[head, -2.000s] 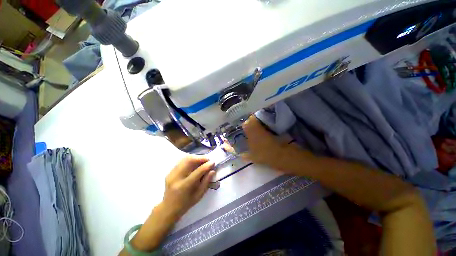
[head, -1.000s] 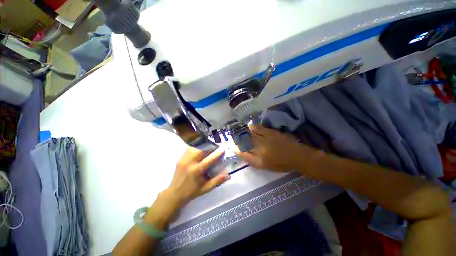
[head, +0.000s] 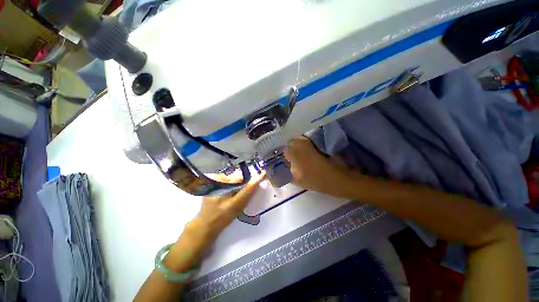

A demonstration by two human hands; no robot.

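Note:
The white sewing machine (head: 248, 65) with blue stripe and "Jack" lettering crosses the view. My left hand (head: 221, 203) lies on the table left of the presser foot (head: 259, 167), fingers stretched toward the needle and partly behind the shiny thread guard (head: 174, 162). Whether it pins cloth is hidden. My right hand (head: 310, 168) is right of the needle, fingers bent at the edge of the grey-blue garment cloth (head: 402, 133), which is heaped under and behind the machine arm. Its fingertips and their hold are not clear.
A stack of grey-blue cut pieces (head: 77, 236) lies at the table's left. A ruler strip (head: 289, 250) runs along the front edge. Red-handled scissors (head: 520, 82) lie at far right. White cord (head: 15, 259) hangs at far left. The dark control panel (head: 496, 32) is upper right.
My left hand has moved up behind the thread guard, beside the presser foot. My right hand stays close right of the needle, its fingers more bent. The view has shifted slightly.

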